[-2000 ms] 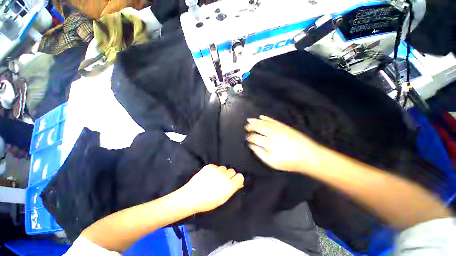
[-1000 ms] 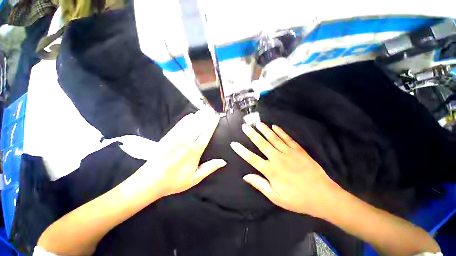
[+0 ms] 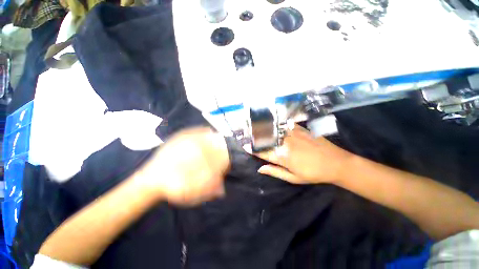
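The black garment [image 3: 231,210] spreads over the table on both sides of the machine and over the lap. The white sewing machine head [image 3: 325,52] with its blue stripe fills the upper right. A shiny rectangular guard [image 3: 264,125] on its front partly hides the needle area. My left hand [image 3: 191,165] is blurred, with curled fingers, on or just above the cloth left of the needle area; whether it grips cloth does not show. My right hand [image 3: 302,155] lies on the cloth beside the needle area, with its fingertips partly hidden behind the guard.
A blue plastic crate [image 3: 18,152] stands at the left edge. White tabletop [image 3: 63,115] shows between the dark cloths. Plaid cloth [image 3: 32,14] and olive cloth [image 3: 86,6] lie at the upper left. Metal thread parts [image 3: 451,100] are on the machine's right side.
The view has moved closer over the machine's top. My left hand has gone from flat with spread fingers to curled. My right hand has moved in behind the guard, closer to the needle area.
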